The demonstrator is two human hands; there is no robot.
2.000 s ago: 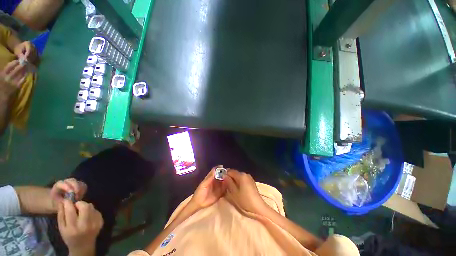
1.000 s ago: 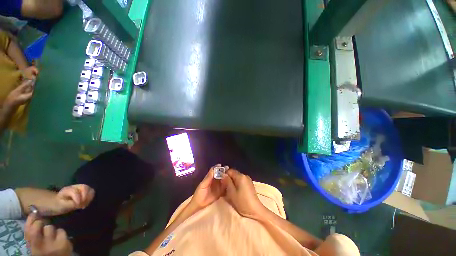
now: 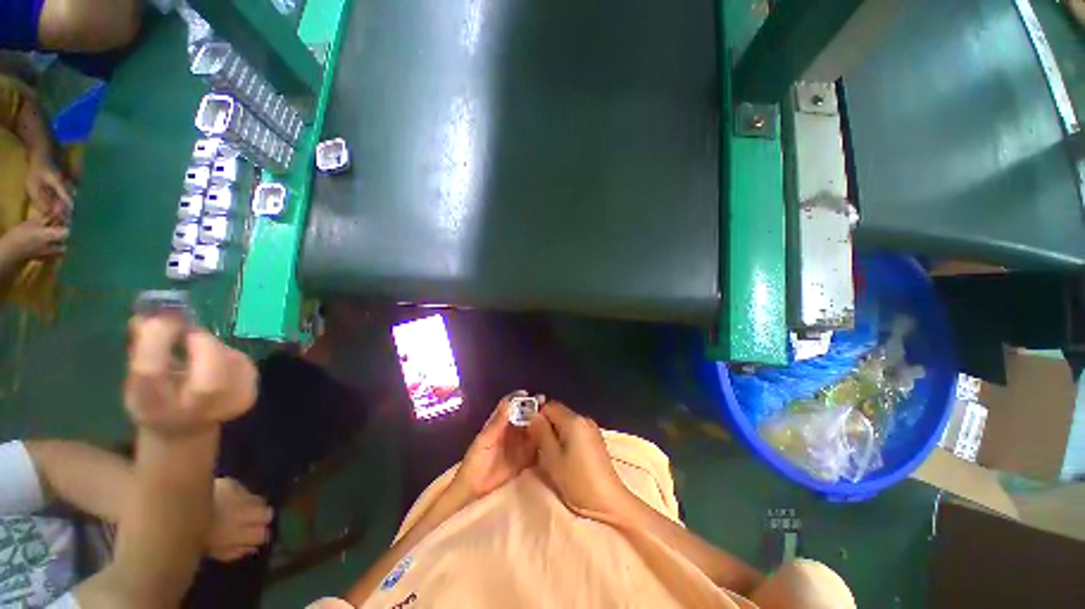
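Observation:
My left hand [image 3: 495, 447] and my right hand [image 3: 574, 450] are together over my lap, both bare. Their fingertips hold a small white-silver square housing [image 3: 522, 410] with a dark centre between them. A smartphone [image 3: 427, 366] glows white and purple just beyond my left hand, below the belt end. One housing [image 3: 332, 155] lies on the belt's left edge, and another housing [image 3: 270, 200] lies at the green rail. The undersides of my fingers are hidden.
The dark conveyor belt [image 3: 524, 155] runs ahead between green rails [image 3: 757, 238]. Laid-out housings [image 3: 214, 198] and stacked housings [image 3: 256, 101] are at left. A blue waste bin [image 3: 875, 482] and a cardboard box [image 3: 1033, 419] are at right. A neighbour's hand [image 3: 190, 375] reaches out at left.
The housing on the belt has moved up, away from me. The left neighbour's hand has moved from the lap toward the side table with a small part. My hands have barely moved.

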